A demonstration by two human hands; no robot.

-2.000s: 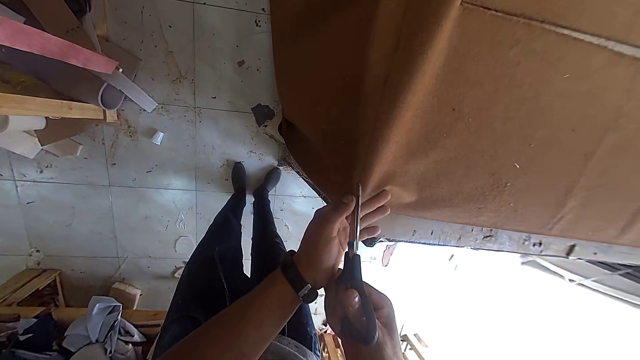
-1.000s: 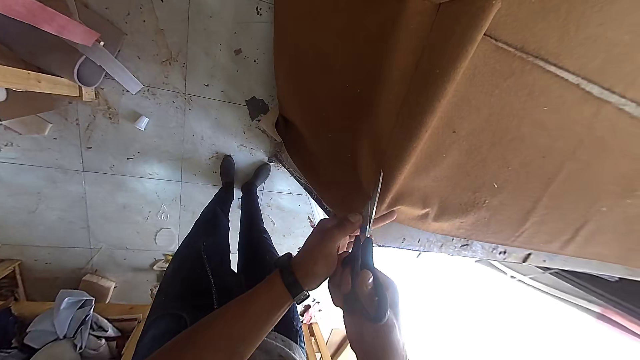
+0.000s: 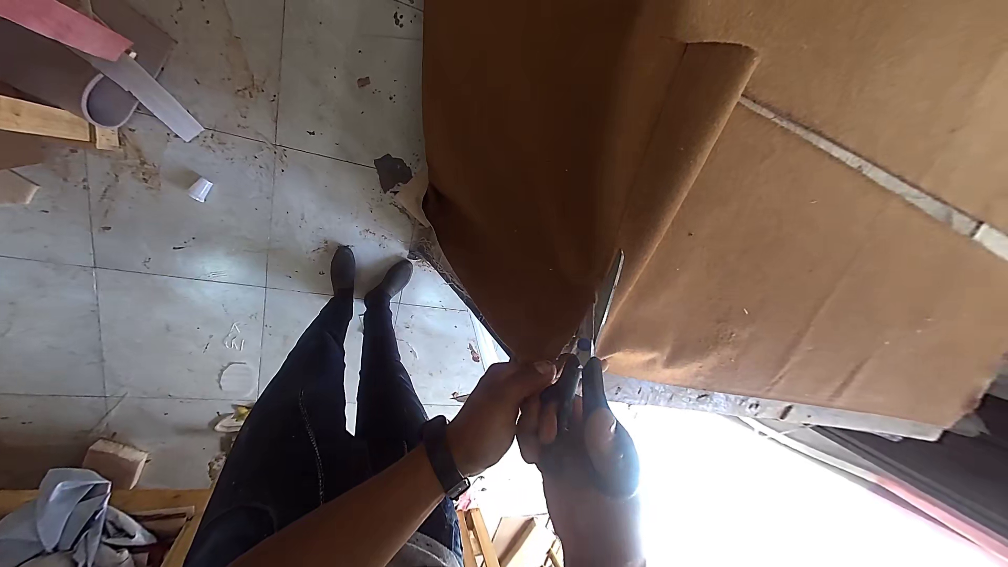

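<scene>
Brown sheet material (image 3: 795, 260), fabric or leather, lies over a table and hangs past its edge in a fold. My left hand (image 3: 496, 405), with a dark band at the wrist, pinches the lower edge of the hanging part between thumb and fingers. Close beside it on the right, my right hand (image 3: 587, 441) holds scissors (image 3: 605, 303) by their black handles. The blades point up and stand slightly apart at the material beside the fold. Part of the lower blade is hidden by the material.
The table's edge (image 3: 709, 398) runs below the sheet. A small white cup (image 3: 200, 189) lies on the tiled floor (image 3: 181, 323). Rolled material (image 3: 110, 98) and wooden pieces are at upper left. Crumpled grey cloth (image 3: 71, 512) lies at lower left, near a wooden block (image 3: 116, 465).
My left hand has gone from open fingers beside the scissors to a pinch on the material's edge. The scissors have tilted right and their blades have parted. The fold has grown more pronounced.
</scene>
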